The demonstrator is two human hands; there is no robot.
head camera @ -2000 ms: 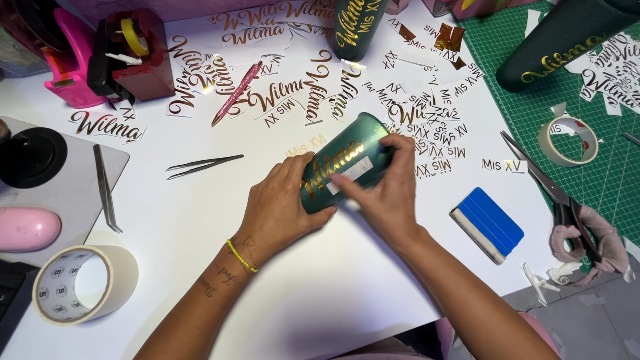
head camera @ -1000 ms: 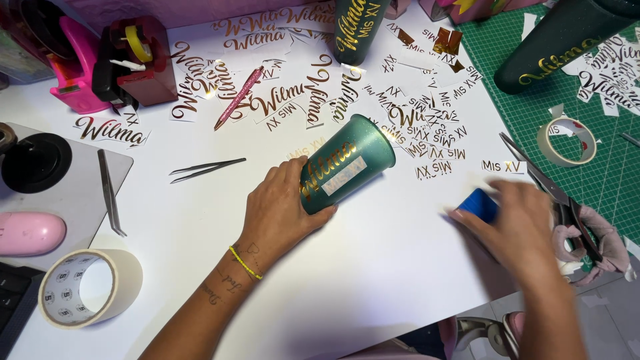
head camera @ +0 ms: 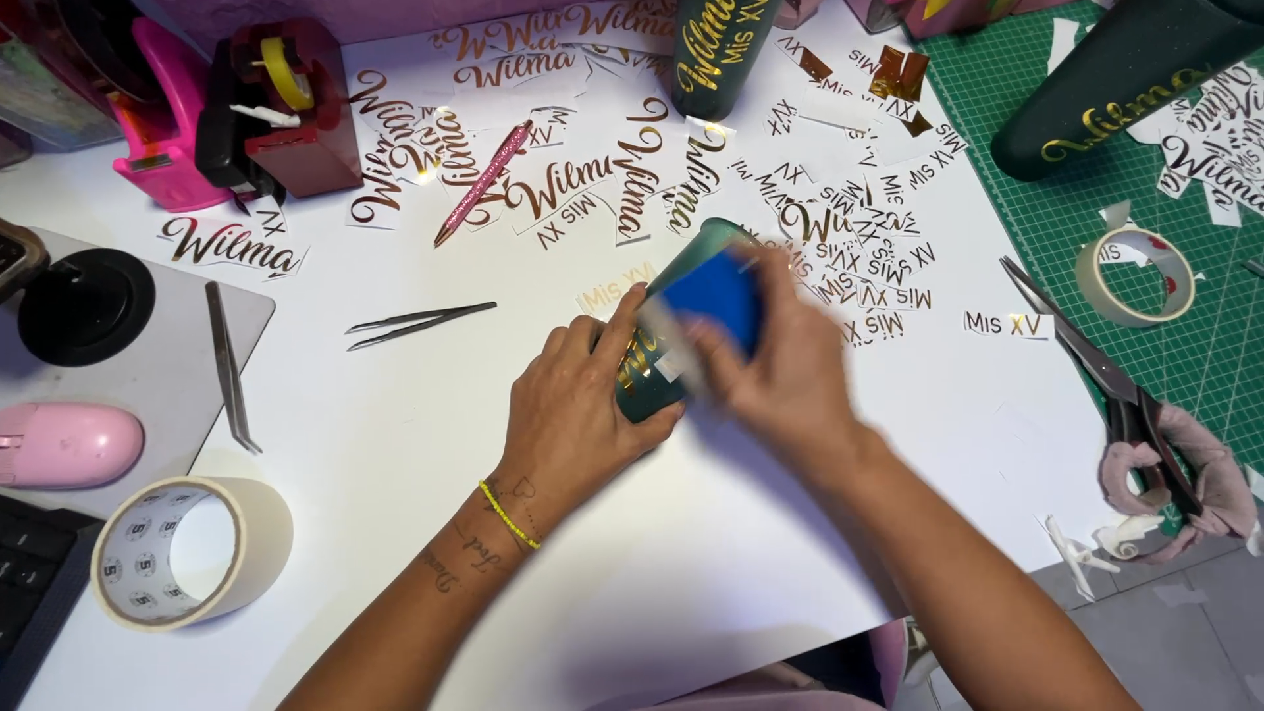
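Observation:
My left hand (head camera: 578, 405) holds a dark green tumbler (head camera: 647, 395) lying tilted over the white table, its fingers along the left side. Gold script lettering and a small piece of whitish transfer tape (head camera: 670, 367) show on the tumbler. In my right hand (head camera: 800, 365) is a blue squeegee (head camera: 716, 301) with a pale edge, held against or just over the tumbler's lettering; motion blurs it, so contact is unclear. The squeegee and fingers hide much of the tumbler. Left of my left hand lie black tweezers (head camera: 420, 324).
Gold lettering cut-outs (head camera: 563, 188) and a pink glitter pen (head camera: 484, 183) spread behind the tumbler. Scissors (head camera: 1116, 380) and a tape roll (head camera: 1136, 276) are at right, near another dark tumbler (head camera: 1106, 89). A wide tape roll (head camera: 193, 553), bent tweezers (head camera: 229, 370) and a pink mouse (head camera: 69, 444) are at left.
My right hand let go of the tumbler, reached right to the blue squeegee on the table, and has brought it back over the tumbler. My left hand has kept hold of the tumbler.

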